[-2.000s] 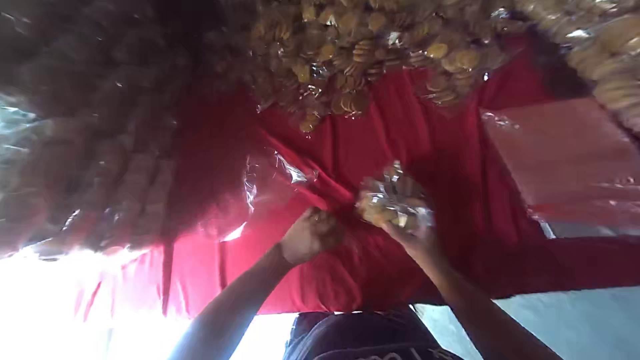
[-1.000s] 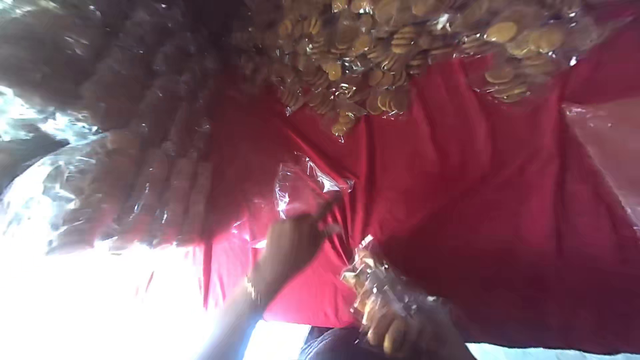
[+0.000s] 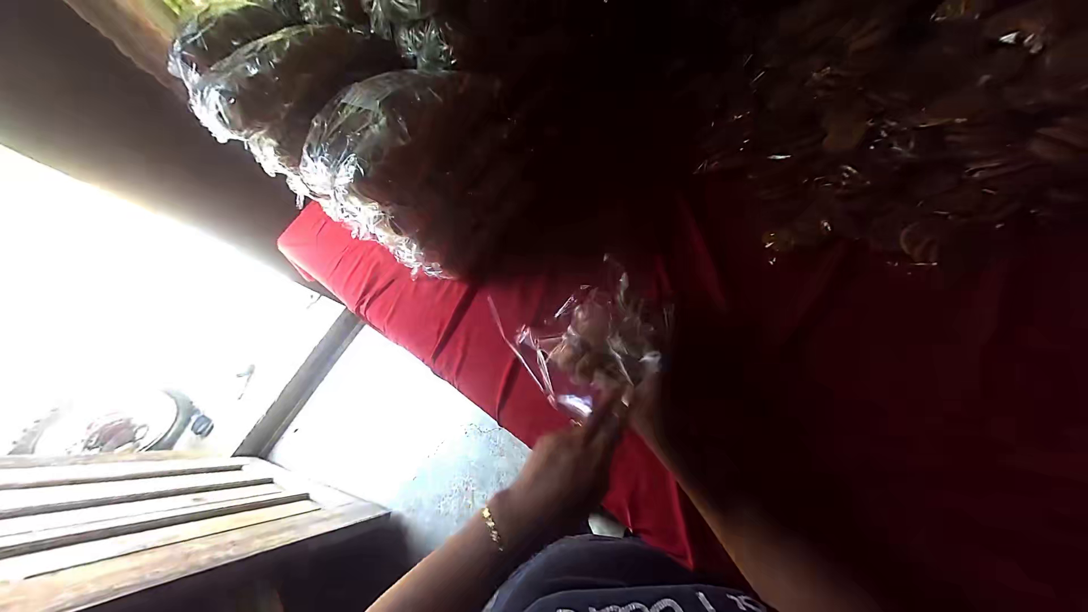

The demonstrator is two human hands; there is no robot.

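Note:
My left hand (image 3: 568, 467), with a gold-coloured bracelet at its wrist, is at the near edge of a clear plastic bag (image 3: 537, 361). Its fingers reach toward the bag's lower side; whether they grip the film cannot be told. My right hand (image 3: 642, 395) is shut on a clear plastic packet of small round biscuits (image 3: 595, 336), just beyond my left fingers. The packet and the bag overlap over the red cloth. Shadow hides much of my right hand.
Filled clear bags (image 3: 365, 144) are stacked at the upper left. A dark heap of round biscuits (image 3: 918, 153) lies at the upper right. Red cloth (image 3: 408, 314) covers the table. A slatted wooden bench (image 3: 170, 518) stands at lower left, beside a bright opening.
The view has swung strongly to the left. My right hand has brought the packet up to the loose bag and my left hand; a second ago the packet was apart from the bag.

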